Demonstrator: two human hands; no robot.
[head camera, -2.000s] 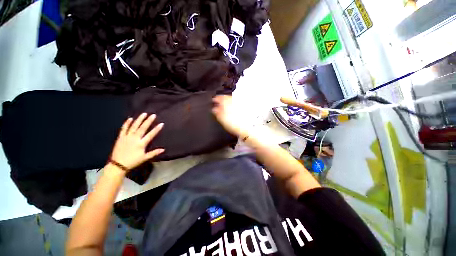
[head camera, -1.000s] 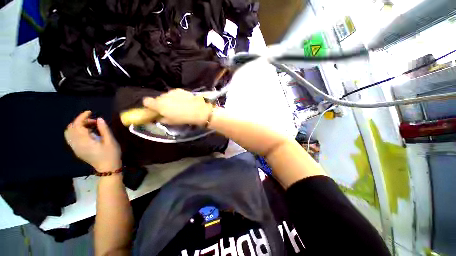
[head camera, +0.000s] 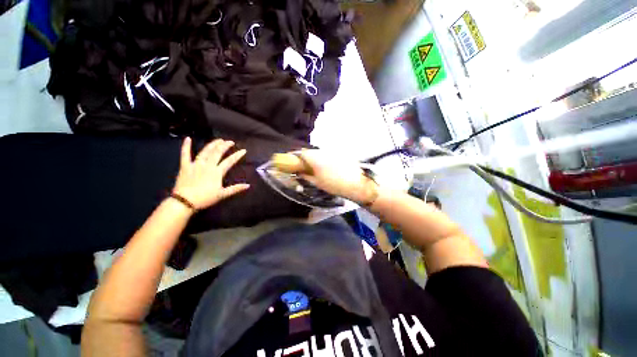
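A dark brown-black garment (head camera: 244, 199) lies over the right part of a long black padded form (head camera: 70, 188). My left hand (head camera: 207, 174) rests flat on the garment with its fingers spread, holding nothing. My right hand (head camera: 335, 174) is closed around the tan handle of the steam iron (head camera: 299, 192). The iron lies on the garment near its right end, with its pointed tip to the left. The hand and handle hide part of the iron.
A large crumpled dark garment pile (head camera: 209, 77) with white drawcords and white tags (head camera: 295, 61) lies beyond the form. The hose (head camera: 489, 155) and black cable (head camera: 538, 199) run right from the iron. A blue bin (head camera: 38, 38) shows at the far left.
My right hand took the parked iron onto the garment, then moved it from the middle to the right end. My left hand was raised and now lies flat on the cloth.
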